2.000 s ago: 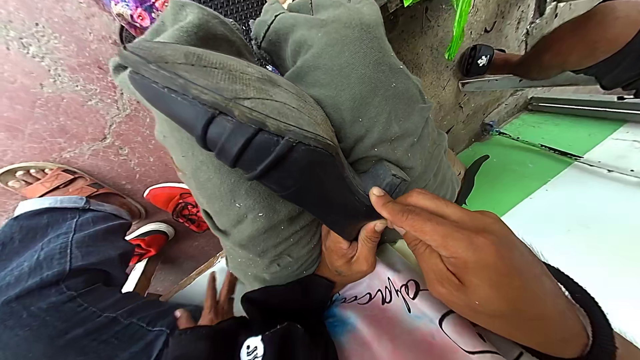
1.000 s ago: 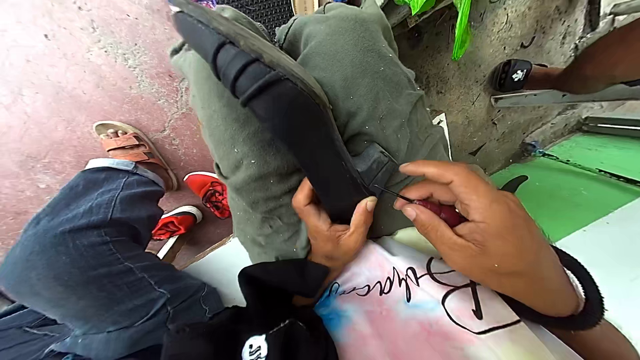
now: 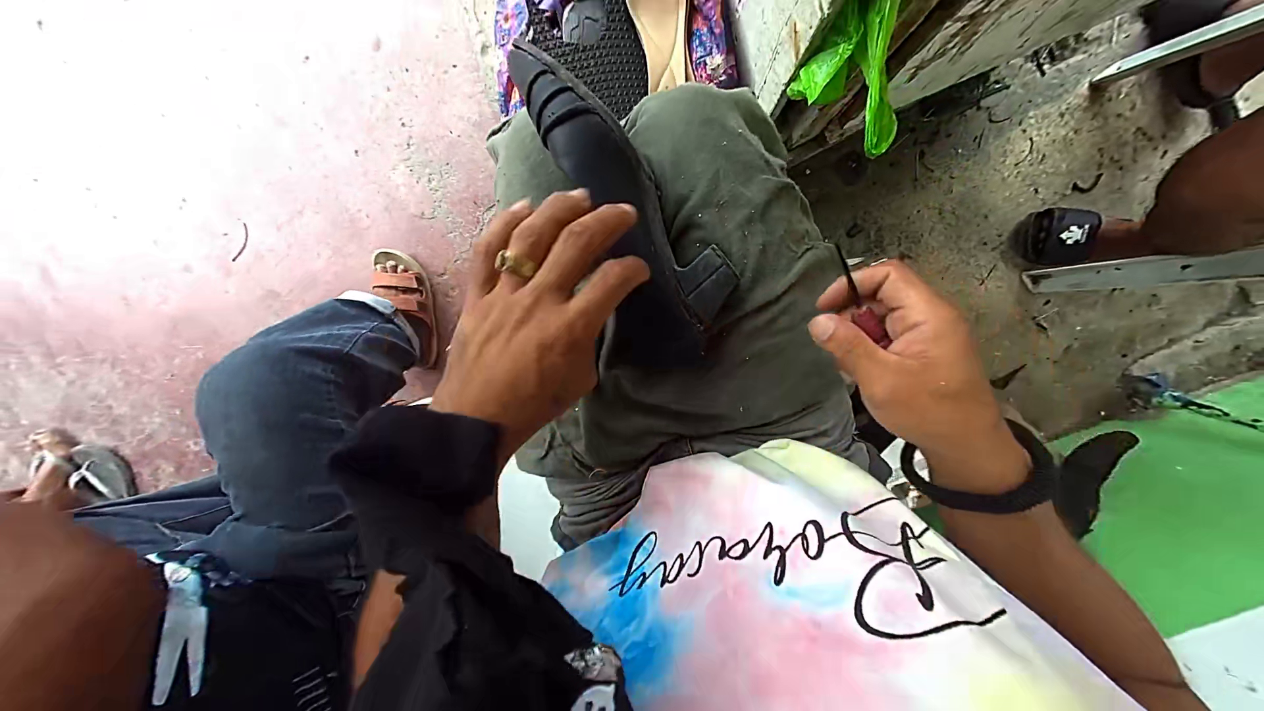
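A black shoe (image 3: 617, 188) with a low heel (image 3: 708, 286) lies on its side across my lap, on grey-green trousers (image 3: 750, 365), its toe pointing away from me. Over the near part of the shoe is my left hand (image 3: 543, 296), fingers spread and slightly bent, a ring on one finger; whether its fingertips touch the shoe I cannot tell. To the right of the shoe, my right hand (image 3: 904, 355) grips the dark red handle of a thin pointed tool (image 3: 869, 321), probably an awl, its dark shaft pointing up and away from the shoe.
Beyond my knees lie a black textured sole (image 3: 602, 59) and flowered cloth (image 3: 713, 44). A green plastic bag (image 3: 869, 69) hangs by a worn wooden edge (image 3: 790, 39). A person in jeans (image 3: 286, 425) sits at left; another person's sandaled foot (image 3: 1062, 235) is at right.
My left hand has left its hold near the heel and is over the shoe's side. The right hand with the tool has moved away from the heel. The view has shifted.
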